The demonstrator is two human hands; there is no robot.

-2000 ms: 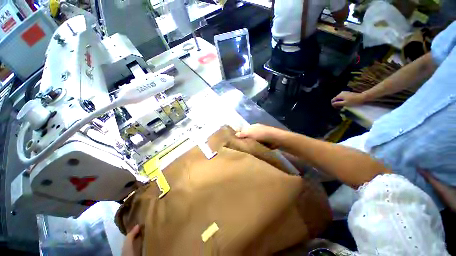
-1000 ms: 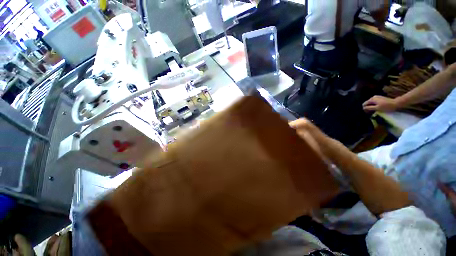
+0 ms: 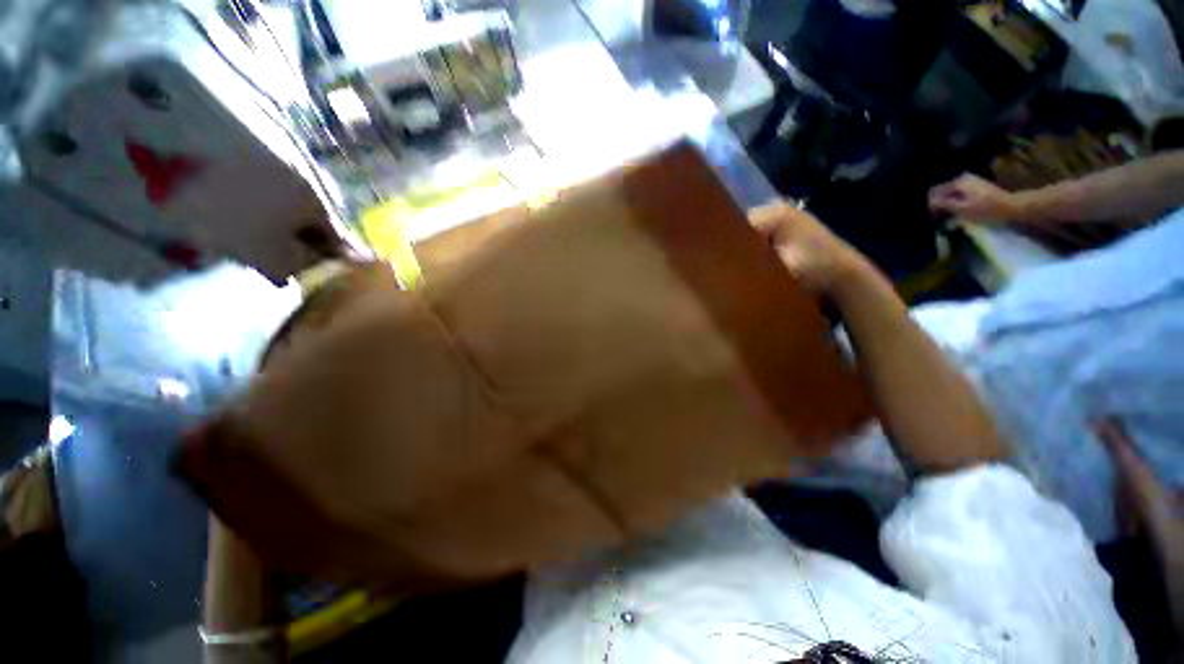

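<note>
A large brown garment piece [image 3: 571, 350] is spread in the air in front of me, blurred, with a darker flap on its right and a seam line near its middle. Its far edge lies over the yellow-edged clamp frame [image 3: 405, 234] by the sewing machine head [image 3: 169, 169]. My right hand [image 3: 795, 247] grips the piece at its upper right edge. My left forearm rises at the lower left, but the hand is hidden behind the cloth.
Metal clamp brackets [image 3: 448, 78] stand behind the frame. A shiny table extension [image 3: 130, 389] lies at left. At right, a person in light blue rests a hand [image 3: 974, 199] near a brown bundle [image 3: 1071, 162]. A stool stands beyond the table.
The brown piece has been lifted and spread off the plate, and its far edge has come back down near the yellow frame. The yellow tab on it no longer shows. The view has moved closer.
</note>
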